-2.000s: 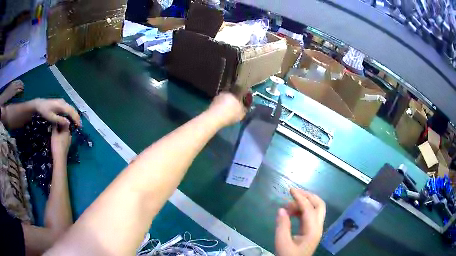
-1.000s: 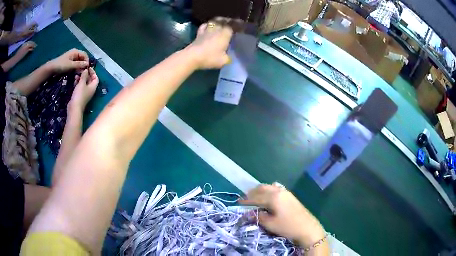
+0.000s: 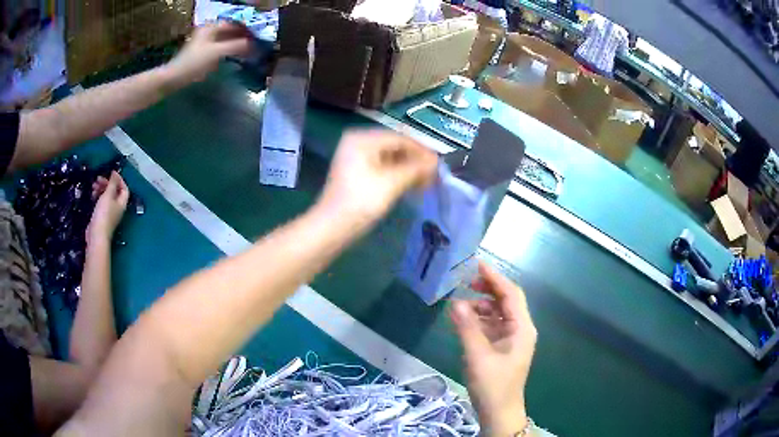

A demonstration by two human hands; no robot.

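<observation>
A pale blue retail box (image 3: 440, 243) with a dark device picture stands on the dark green belt, its dark flaps raised. My left hand (image 3: 376, 171) is blurred at the box's open top, fingers pinched on what looks like a pale wrist strap (image 3: 441, 189) hanging at the opening. My right hand (image 3: 495, 329) is open, thumb and fingers apart, just right of the box's lower end; it appears empty. A tangled heap of pale wrist straps (image 3: 333, 405) lies on the bench at the bottom edge.
Another retail box (image 3: 284, 141) stands further left on the belt, a neighbour's hand beside its top. Another hand rests by a black accessory heap (image 3: 64, 222). Beyond the belt are brown cartons (image 3: 431, 60), a metal frame (image 3: 538, 177), a spool (image 3: 459, 90) and blue-black devices (image 3: 747, 286).
My left hand has left the farther box and is over the nearer one. My right hand has risen from the strap heap. Both boxes sit further left; a neighbour's hand now reaches the farther one.
</observation>
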